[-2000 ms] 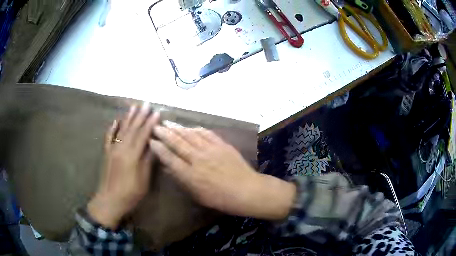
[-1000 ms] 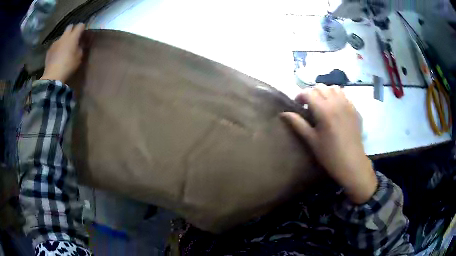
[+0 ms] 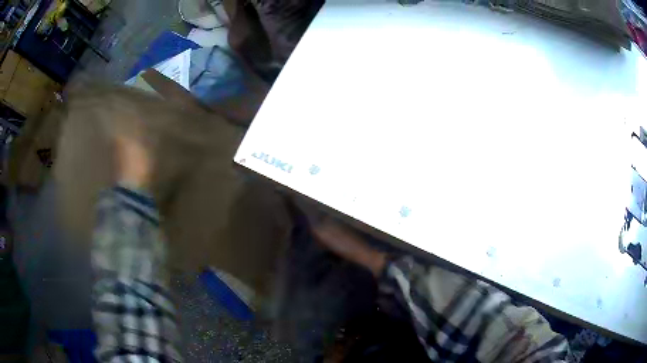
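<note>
A khaki-brown garment panel hangs blurred at the left of the white sewing table, beyond its corner. My left hand is at the upper left part of the panel, very blurred; its fingers merge with the cloth, so its grip cannot be told. My right hand is low beside the table's front edge, at the panel's right side. Its fingers are hidden by dark cloth and shadow.
A stack of brown panels lies at the table's far right edge. Parts of the sewing machine bed show at the right rim. Dark brown cloth and blue and white items lie left of the table. Blue pieces are on the floor.
The view has swung left. The panel has moved off the tabletop to the table's left side, with both hands beside it. The snips and scissors have left the view.
</note>
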